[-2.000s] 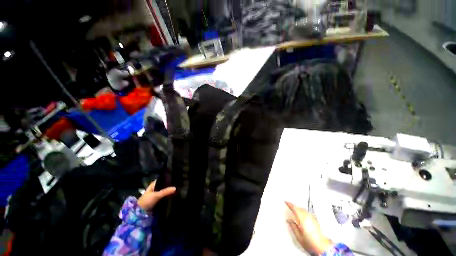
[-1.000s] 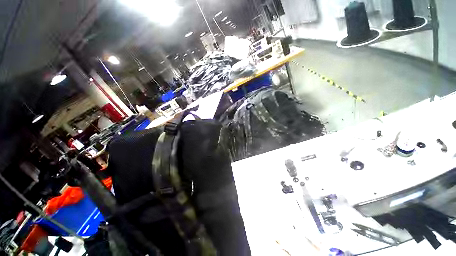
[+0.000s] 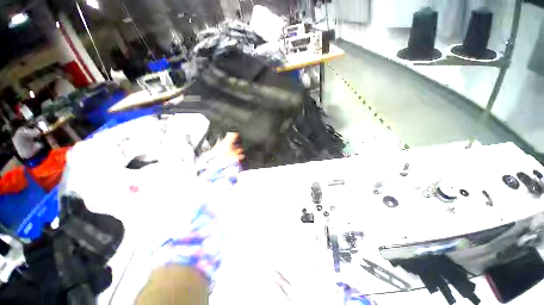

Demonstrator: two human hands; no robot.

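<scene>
A black and camouflage panel (image 3: pixel 256 98), blurred, is at the back centre, over the heap of dark pieces (image 3: pixel 322 134). My left hand (image 3: pixel 232 148) is small and blurred at the panel's lower left edge, with the arm in a blue-purple-pink sleeve stretched forward. Whether the fingers hold the panel cannot be told. My right hand is out of the picture; only a bit of its patterned sleeve shows at the bottom edge. The white sewing machine (image 3: pixel 465 238) is at the right, with its needle area below its left end.
A white plastic bag (image 3: pixel 89 179) and another black and camouflage piece (image 3: pixel 86 241) lie at the left. Cut webbing strips (image 3: pixel 438 274), a slim metal tool (image 3: pixel 385 275) and a dark red-edged rectangle (image 3: pixel 516 274) are lower right. Black thread cones (image 3: pixel 423 33) stand behind; orange cloth (image 3: pixel 48 173) is left.
The panel has moved from the near left to the heap at the back. My left arm has come into view, stretched forward. The white bag and the piece at the left are now uncovered.
</scene>
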